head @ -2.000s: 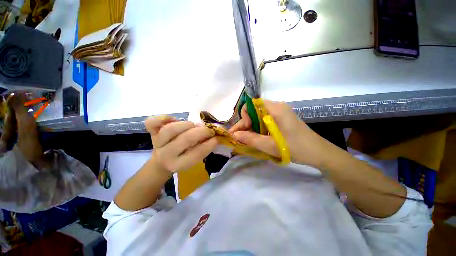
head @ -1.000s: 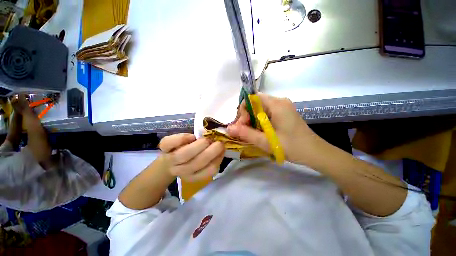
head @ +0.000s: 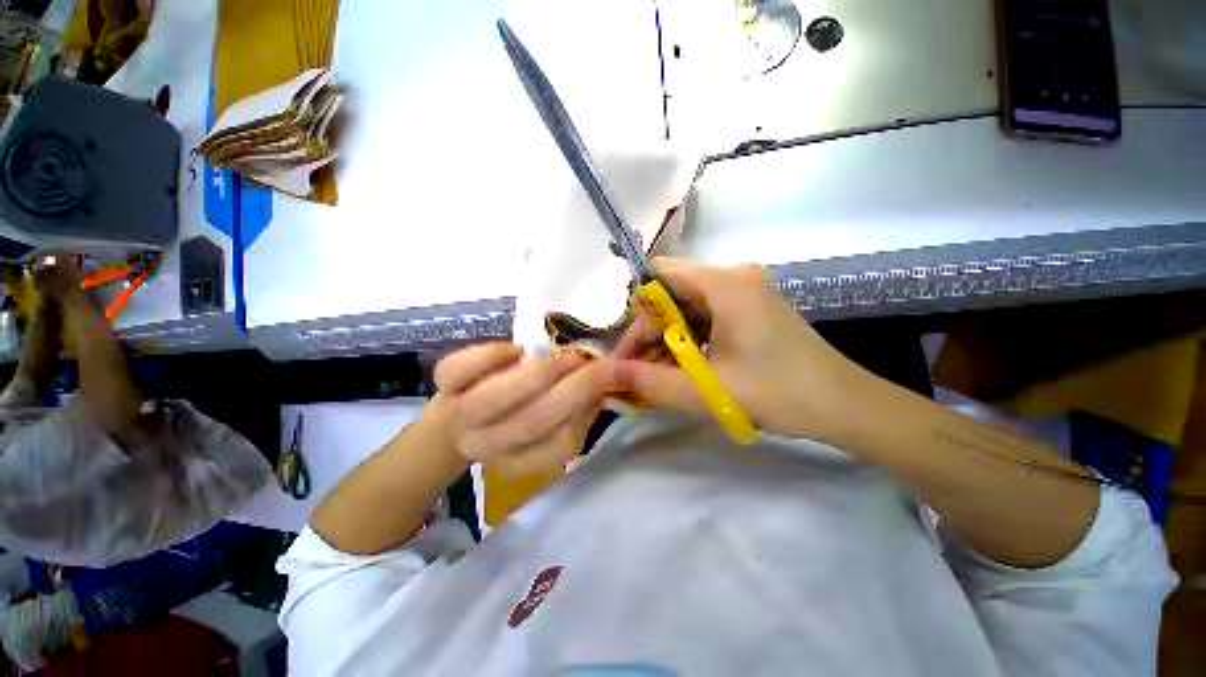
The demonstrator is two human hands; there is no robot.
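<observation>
My left hand (head: 522, 403) grips a folded mustard-yellow piece (head: 571, 327) at the table's front edge. A thin white cloth (head: 582, 251) hangs with it and lies over the edge onto the table. My right hand (head: 747, 347) holds the fabric shears (head: 582, 159) by the yellow handle loop, blades closed and pointing up and left over the table. The right fingertips meet the left ones at the piece. The other handle loop and most of the piece are hidden by the fingers.
The white table has a ruler-marked front edge (head: 926, 271). Fanned cut pieces (head: 275, 132) and yellow panels (head: 275, 42) lie at left. A smartphone (head: 1058, 66) lies at right. Small scissors (head: 294, 463) rest on a lower white surface. A grey fan box (head: 73, 159) and another person's arm (head: 99, 344) are far left.
The shears have swung so the tips point further left. The fingertips of both hands have come together on the yellow piece, which is folded smaller and more covered.
</observation>
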